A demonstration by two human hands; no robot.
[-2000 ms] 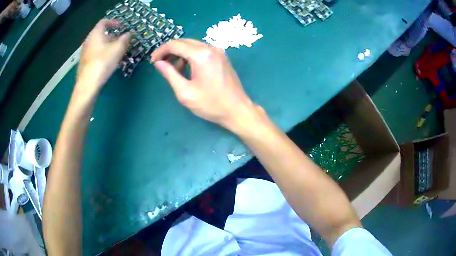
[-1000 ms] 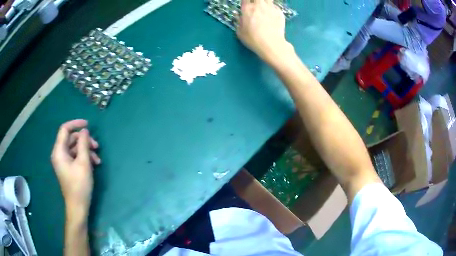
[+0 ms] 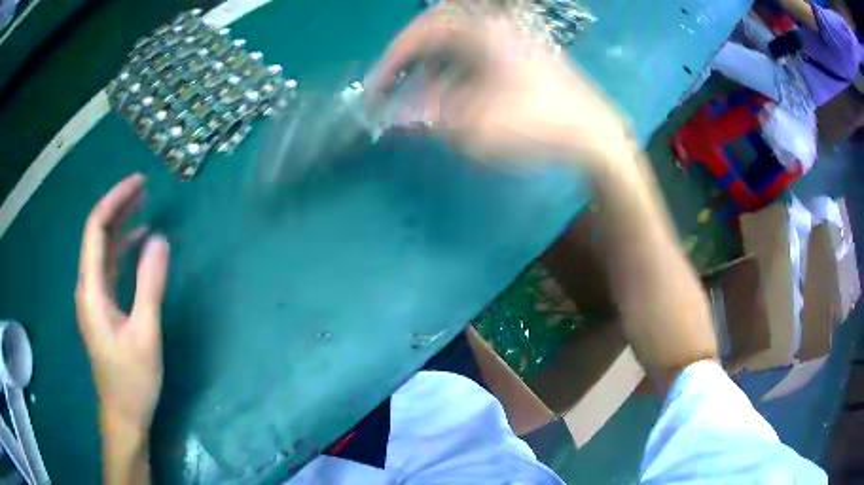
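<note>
My left hand (image 3: pixel 123 294) is at the left above the green table top, fingers and thumb apart, holding nothing. My right hand (image 3: pixel 474 95) is motion-blurred at the upper middle. A blurred grey strip (image 3: pixel 317 137), which looks like a PCB strip, extends from its fingertips toward the left. The main stack of PCB strips (image 3: pixel 199 90) lies at the upper left, touched by neither hand. A few white pieces (image 3: pixel 417 123) show below the right fingers; the hand hides most of the pile. The second group of PCB strips (image 3: pixel 568 19) shows partly behind the right hand.
White ring and flat strips (image 3: pixel 14 360) lie at the left edge. Beyond the table's near edge are an open carton (image 3: pixel 606 393) with green bits and more cardboard boxes (image 3: pixel 767 284). A red and blue object (image 3: pixel 729 152) stands on the floor. Another person's sleeve (image 3: pixel 834 57) is at upper right.
My right hand has come back left from the second group of strips with a blurred strip at its fingers. My left hand has opened wider. The view has shifted slightly.
</note>
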